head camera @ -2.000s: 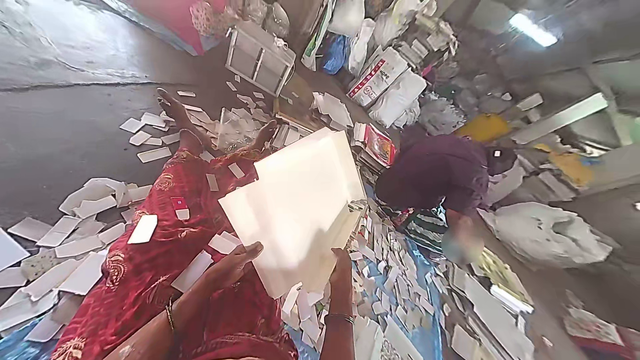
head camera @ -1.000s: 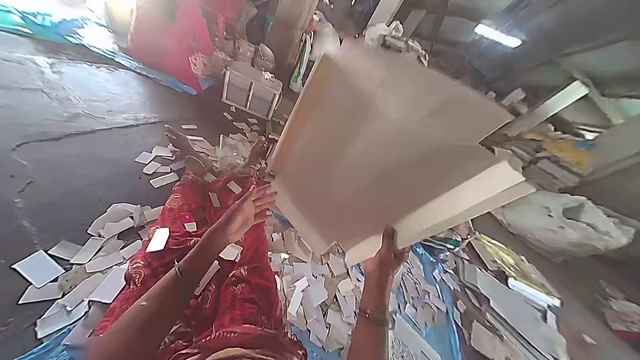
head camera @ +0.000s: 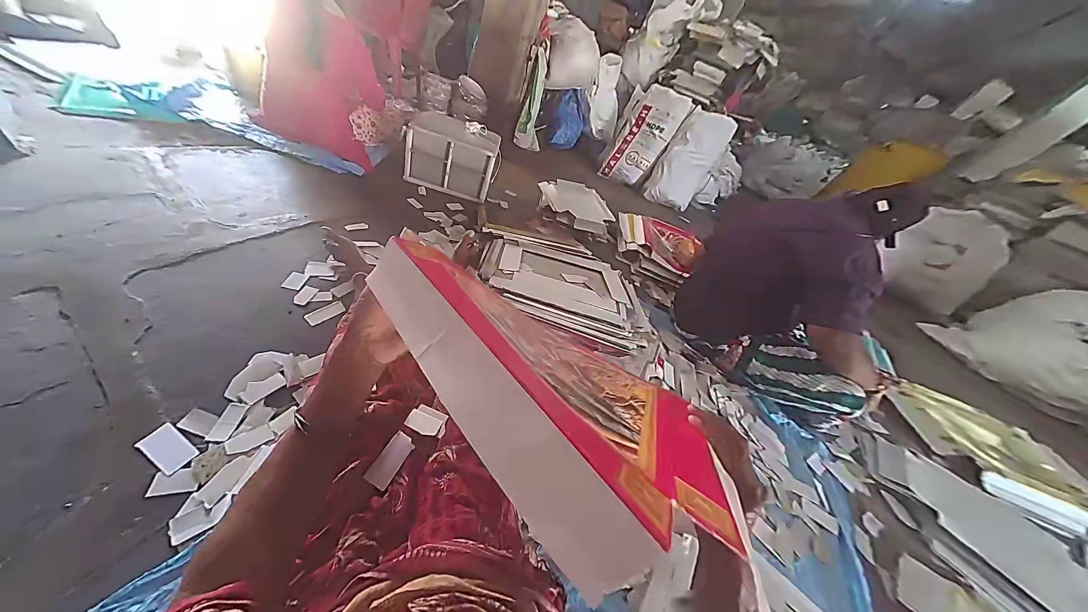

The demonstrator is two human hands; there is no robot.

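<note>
A large printed cardboard sheet (head camera: 544, 382), red and orange with a folded white edge, slants across my lap between my two hands. Its upper left end is gripped by my left hand (head camera: 378, 327), and my right hand (head camera: 727, 450) holds the lower right end. On the red patterned cloth over my legs lie small white card pieces (head camera: 389, 461). Just beyond the sheet, a pile of flat card frames and sheets (head camera: 565, 285) rests on the floor.
White scraps (head camera: 229, 442) are heaped at my left. A person in a dark shirt (head camera: 782, 263) bends over at the right, beside more strips on a blue sheet (head camera: 837, 527). White sacks (head camera: 650, 136), a grey metal-framed box (head camera: 450, 157) and a stack with a red print (head camera: 671, 246) stand farther back.
The sheet has turned from its plain pale side to show a red printed face. My left hand, apart from it one second ago, now grips its end.
</note>
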